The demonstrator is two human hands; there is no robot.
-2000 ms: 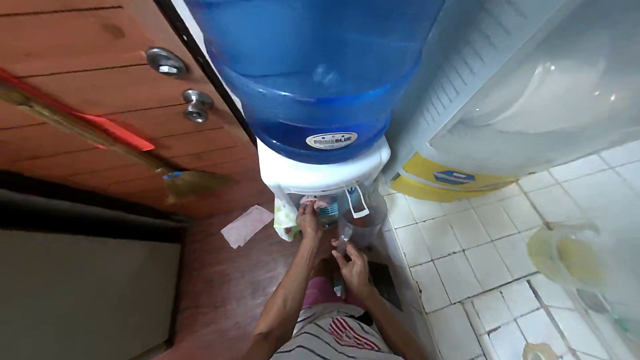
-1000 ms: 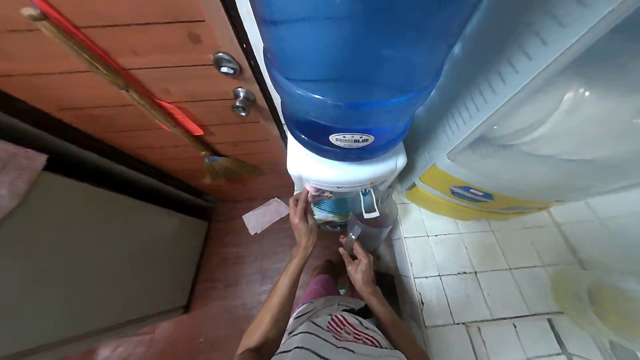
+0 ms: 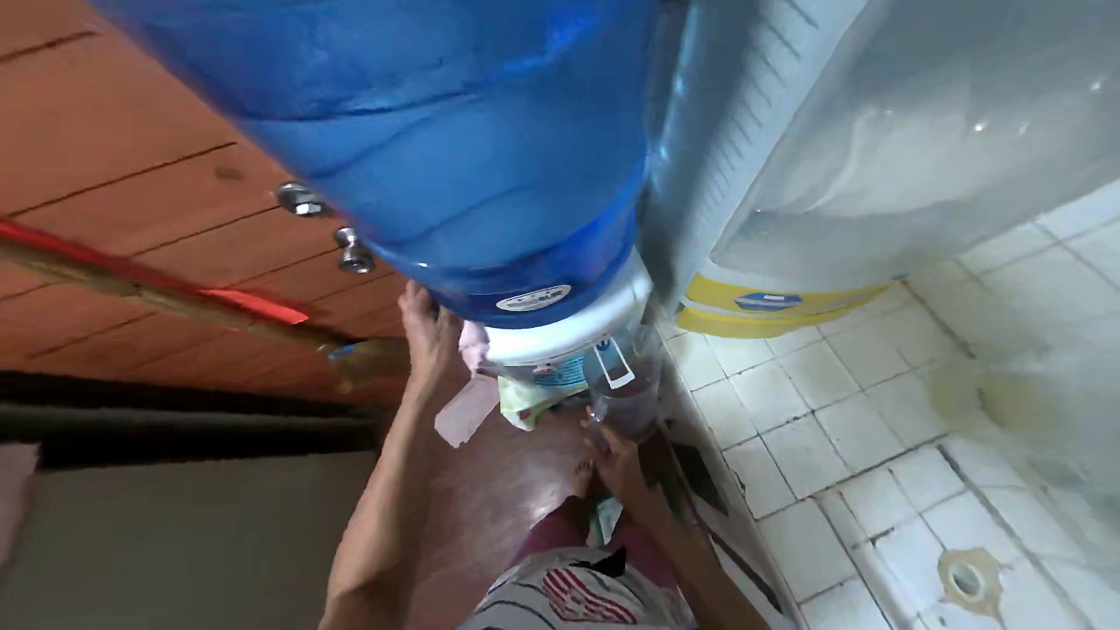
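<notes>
A large blue water bottle (image 3: pixel 490 175) stands inverted on a white water dispenser (image 3: pixel 569 337). My left hand (image 3: pixel 430 328) is at the left side of the dispenser, just below the bottle; a pink cloth (image 3: pixel 473 344) shows beside its fingers, and I cannot tell whether it grips the cloth. My right hand (image 3: pixel 615 459) is shut on the handle of a clear plastic pitcher (image 3: pixel 632 398), in front of the dispenser's right side. A white tap lever (image 3: pixel 614 363) is above the pitcher. A yellow-green cloth (image 3: pixel 522 402) hangs at the dispenser's front.
An orange wooden door (image 3: pixel 157 192) with metal knobs is on the left, a broom (image 3: pixel 166 297) against it. A pink cloth or paper (image 3: pixel 466 409) lies beyond my left forearm. White floor tiles (image 3: pixel 814 394) with a drain hole (image 3: pixel 969 577) and a large translucent container (image 3: pixel 919 149) are on the right.
My left hand has moved from the dispenser's front to its left side, higher up beside the blue bottle. My right hand stays at the pitcher. The view has shifted closer to the bottle.
</notes>
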